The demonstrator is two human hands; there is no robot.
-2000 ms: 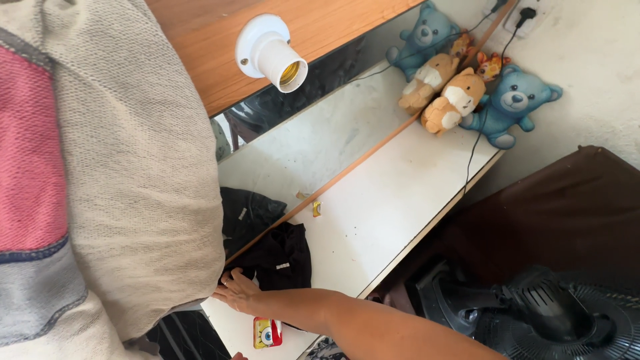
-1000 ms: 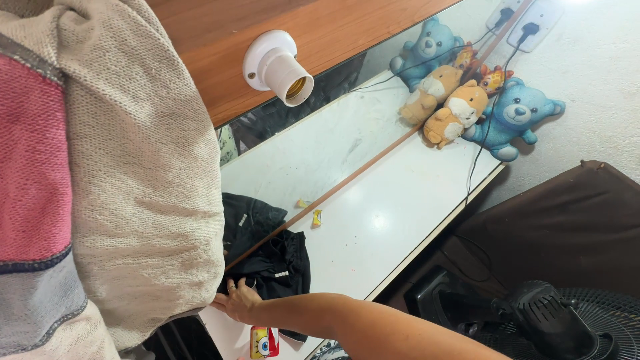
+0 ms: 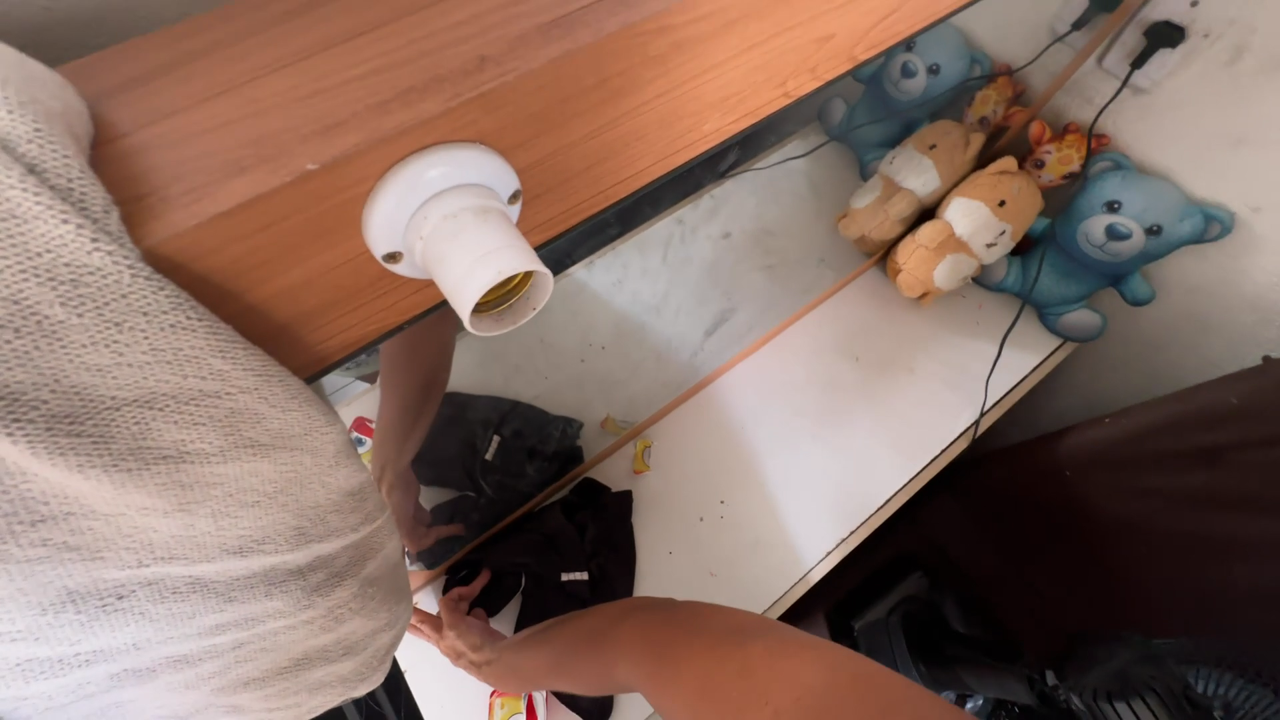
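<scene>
My right hand (image 3: 458, 628) comes in from the lower right, its fingers apart at the left edge of a black garment (image 3: 590, 540). One finger lies against the garment's dark loop; other fingertips are close to the beige knit fabric (image 3: 200, 480). The garment is crumpled on the white tabletop (image 3: 740, 500) and has a small pale tag. A red and yellow packet (image 3: 515, 705) sits below the hand, partly cut off by the frame. A mirror (image 3: 660, 310) reflects the hand and garment. My left hand is not in view.
A white lamp holder (image 3: 460, 235) juts from a wooden panel (image 3: 300, 150). A blue teddy bear (image 3: 1110, 235) and a tan plush toy (image 3: 970, 230) sit at the far end near a plugged-in cord (image 3: 1000, 350). A small yellow wrapper (image 3: 642, 457) lies by the mirror's edge. A black fan (image 3: 1120, 680) stands lower right.
The view has shifted, and the fabric's pink part is out of sight. My right hand's fingers have changed position at the garment's edge; its reflection now shows in the mirror.
</scene>
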